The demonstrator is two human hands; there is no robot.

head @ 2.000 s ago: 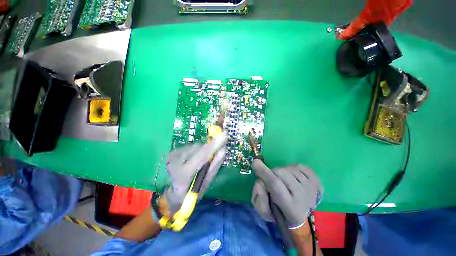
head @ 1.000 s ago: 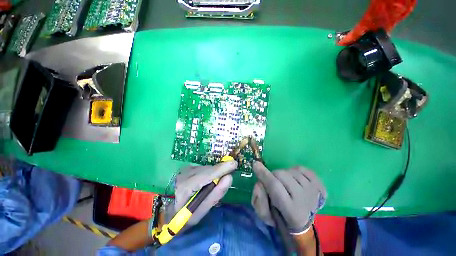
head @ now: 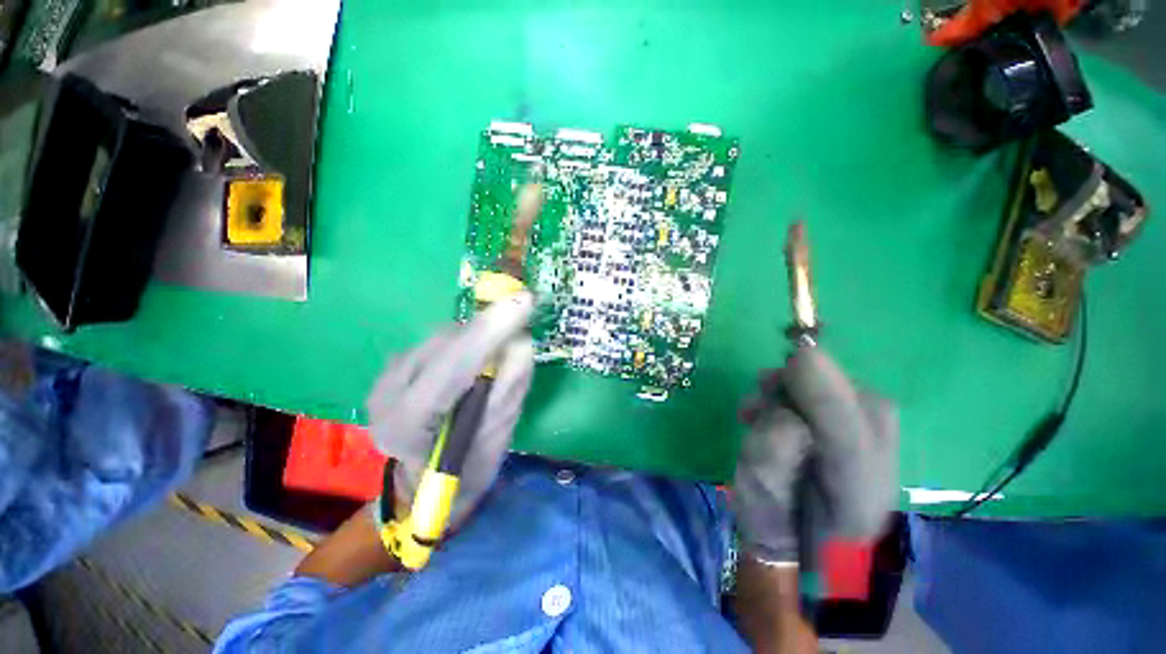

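A green circuit board point(head: 601, 262) with dense silver joints lies on the green mat, its white connectors along the far edge. My left hand point(head: 454, 396), in a grey glove, holds the yellow soldering iron point(head: 441, 492); its brownish tip is over the board's left part. Whether it touches cannot be told. My right hand point(head: 821, 441), in a grey glove, holds the dark soldering iron point(head: 802, 300) to the right of the board, its tip pointing away from me over the mat. The glove hides much of its handle.
On the left are a black bin point(head: 96, 211), a metal plate point(head: 275, 275) and an iron stand with yellow sponge point(head: 253, 212). On the right are a black extractor nozzle point(head: 1004, 83) and another stand point(head: 1033, 284) with a cable. A person's blue sleeve point(head: 96, 454) is at far left.
My right hand has moved the dark iron right, off the board. My left hand has moved the yellow iron left and farther up over the board. The whole view has shifted.
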